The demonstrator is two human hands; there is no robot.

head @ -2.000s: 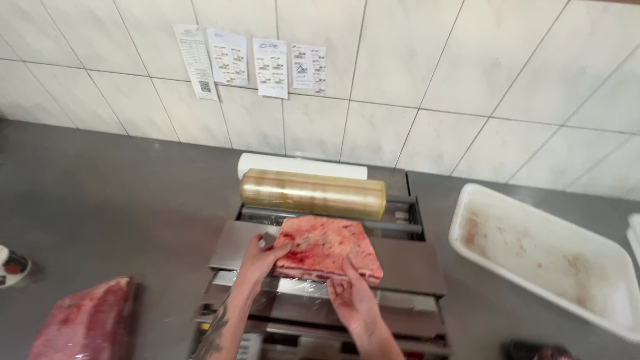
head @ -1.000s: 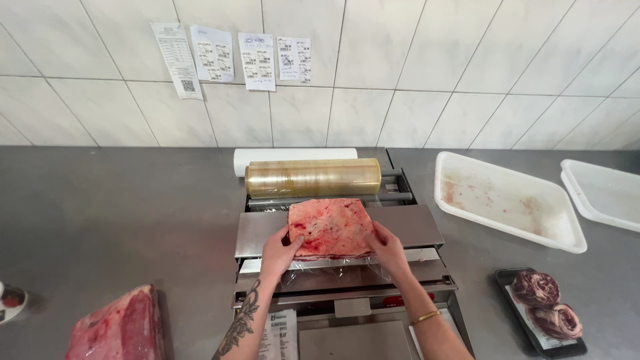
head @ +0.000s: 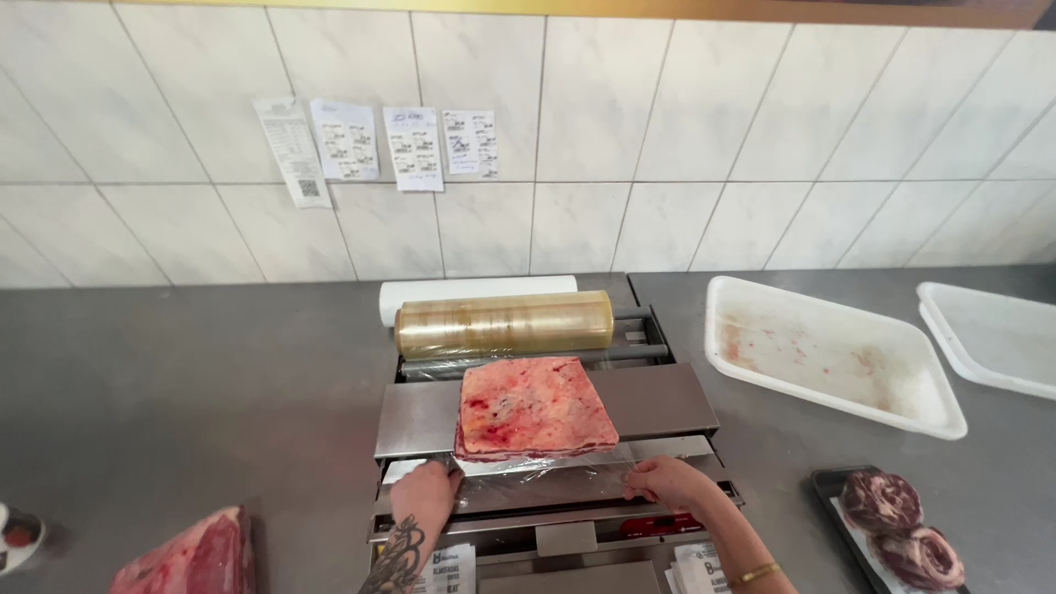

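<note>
A slab of raw meat with a pale fat layer (head: 535,408) lies on the metal top of a film wrapping machine (head: 660,400), on clear plastic film. Behind it sits a roll of clear film (head: 505,323), with a white roll (head: 478,290) farther back. My left hand (head: 426,495) pinches the film's edge at the front left of the slab. On the front right, my right hand (head: 665,483) grips the film's other side between thumb and fingers. Neither hand touches the meat. The film runs back under the slab toward the roll.
A stained white tub (head: 833,359) and another white tub (head: 998,338) stand at right. Rolled meat cuts (head: 881,500) lie on a black tray (head: 858,544). A large piece of raw meat (head: 194,557) is at the front left. Papers (head: 412,148) bearing writing hang on the tiled wall.
Both hands, on the slab's sides one second ago, have let go of it and moved toward me to the film's front edge. The slab now rests on the machine top.
</note>
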